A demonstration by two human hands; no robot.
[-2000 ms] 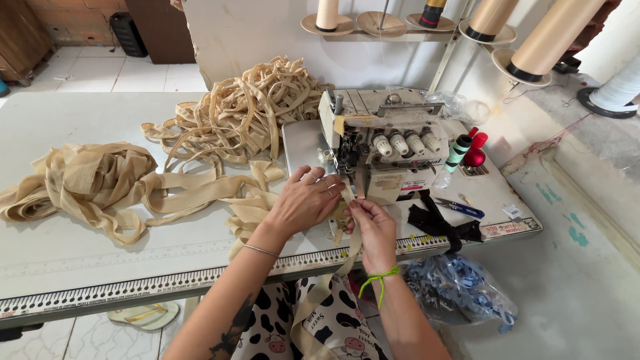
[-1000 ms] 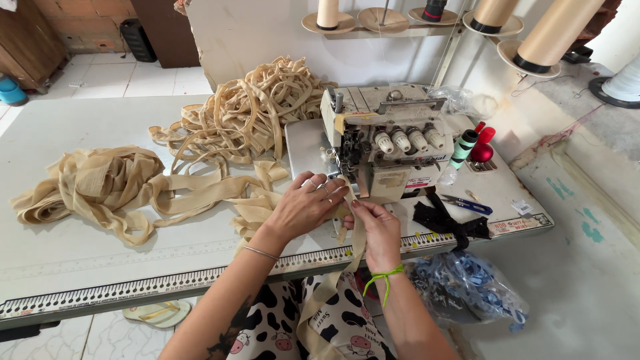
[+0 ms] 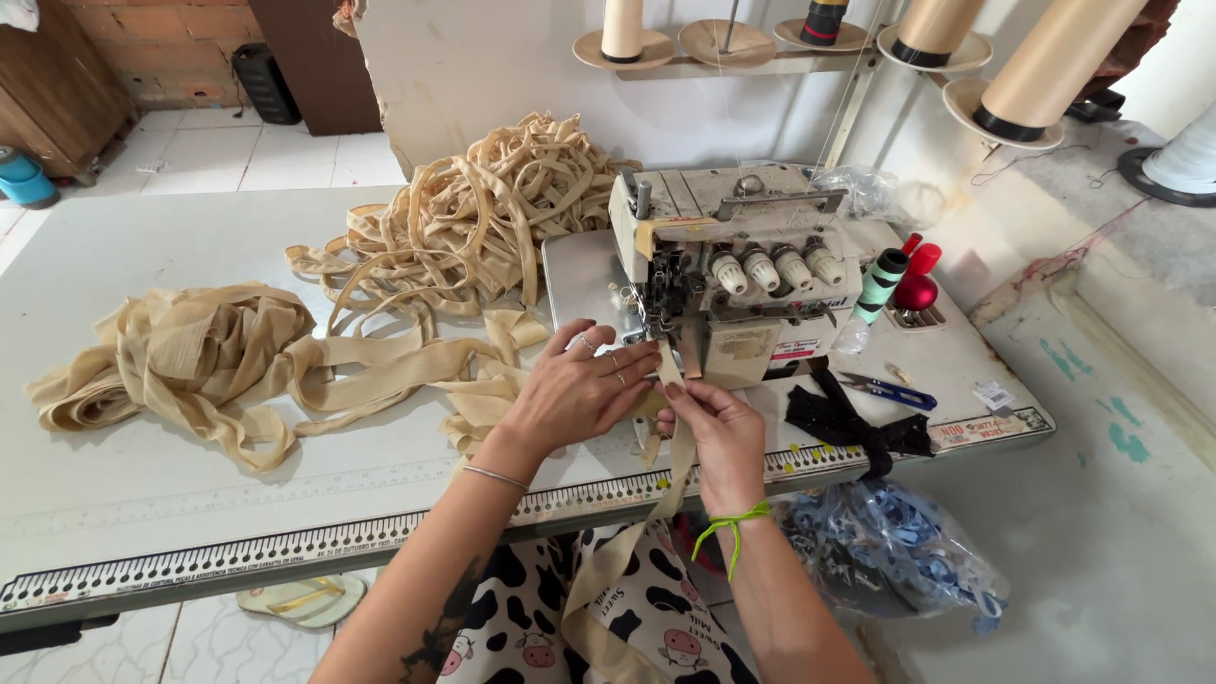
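A white overlock sewing machine (image 3: 750,256) stands on the table. A beige fabric strip (image 3: 682,456) runs from its presser foot area down over the table edge onto my lap. My right hand (image 3: 717,432) pinches this strip between thumb and fingers just in front of the machine. My left hand (image 3: 589,380) lies at the strip's left side, fingertips close to the presser foot; whether it grips the fabric is hidden. Left of the machine are a big tangled heap of narrow beige strips (image 3: 503,209) and a looser bundle of wider beige strips (image 3: 199,342).
Right of the machine lie thread snips (image 3: 891,391), a black cloth piece (image 3: 836,418), a green thread spool (image 3: 879,285) and red spools (image 3: 917,285). Thread cones (image 3: 1059,71) stand on a rack above. A plastic bag of blue scraps (image 3: 893,551) hangs below the table's ruler edge (image 3: 285,551).
Both hands stay near the presser foot with the strip between them. Nothing has plainly been let go or taken hold of; the view has shifted slightly.
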